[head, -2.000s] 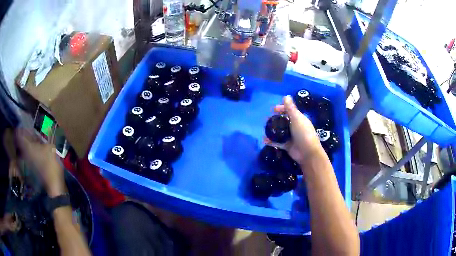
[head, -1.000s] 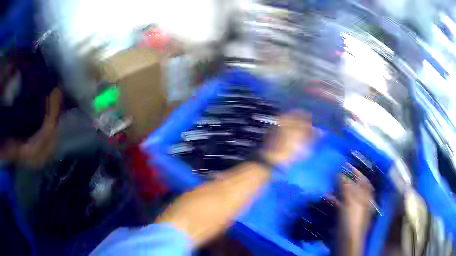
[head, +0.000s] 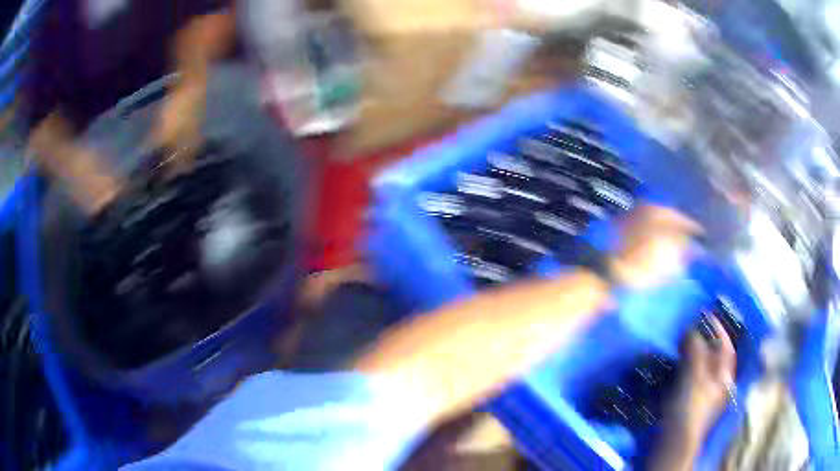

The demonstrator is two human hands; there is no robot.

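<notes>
The whole view is smeared by motion. The blue plastic tote (head: 419, 258) holds dark 8-balls (head: 516, 189) with streaked white marks in its left part, and more dark balls (head: 626, 396) in its near right part. My left hand (head: 654, 241) reaches across the tote over its middle; its fingers are blurred and I cannot tell whether it holds anything. My right hand (head: 709, 359) is low at the tote's right side, beside the dark balls; its grip is too blurred to read.
At left is a round dark tub (head: 175, 276) with dark parts and a whitish blur inside. Another person's two hands (head: 189, 92) reach into it. A cardboard carton (head: 405, 78) stands beyond the tote, with red material (head: 333, 207) between tub and tote. Blurred machinery stands beyond.
The view has swung left, bringing the tub further in. My left arm has come in from the lower left since the oldest frame. My right hand, then around a ball, is now lower right.
</notes>
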